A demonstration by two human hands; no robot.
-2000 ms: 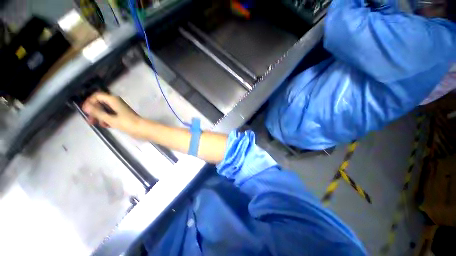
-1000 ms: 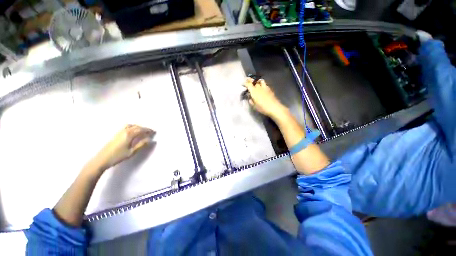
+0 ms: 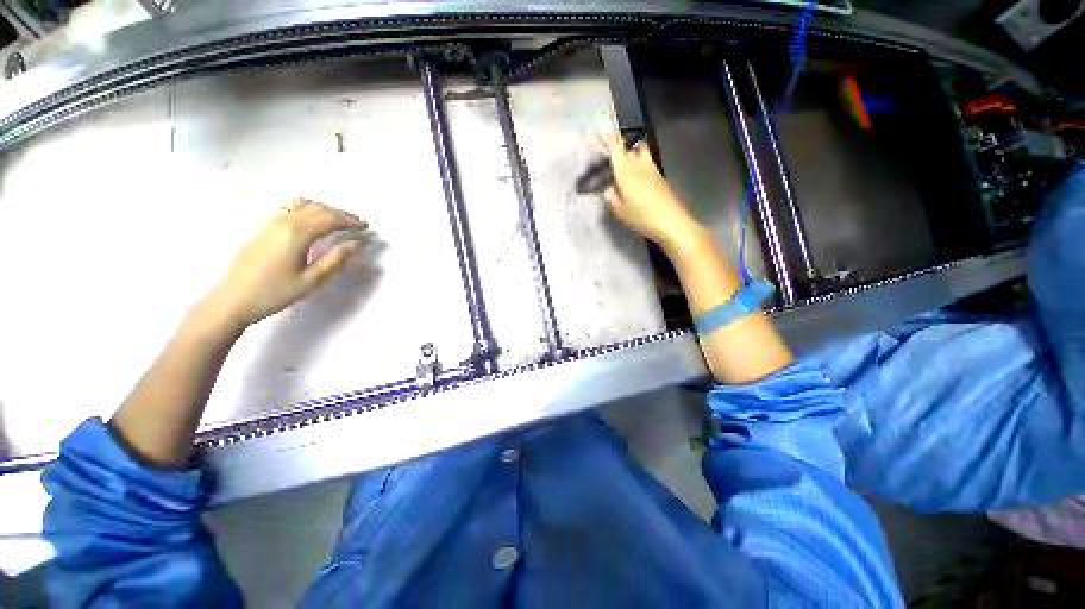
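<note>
My left hand (image 3: pixel 298 256) is over the pale metal plate (image 3: pixel 238 167) at the left, fingers curled loosely and apart, holding nothing that I can see. My right hand (image 3: pixel 643 196) is over the plate right of the paired cross bars (image 3: pixel 514 214). It holds a slim black hand tool (image 3: pixel 599 176), partly hidden by the fingers and blurred. A blue wrist strap (image 3: pixel 734 307) with a blue cord is on my right wrist. The chain conveyor rail (image 3: pixel 476 410) runs between my body and the plate.
A second pair of cross bars (image 3: pixel 761 179) lies right of my right hand. An orange and blue object (image 3: pixel 859 101) lies beyond them. A green circuit board (image 3: pixel 1011 161) is at the far right, beside a blue-sleeved person (image 3: pixel 952 405). The far rail (image 3: pixel 298 42) runs along the top.
Both hands have stayed over the plate since the left came into view. The view has swung right and tilted down, so the fan and the board beyond the far rail are out of view.
</note>
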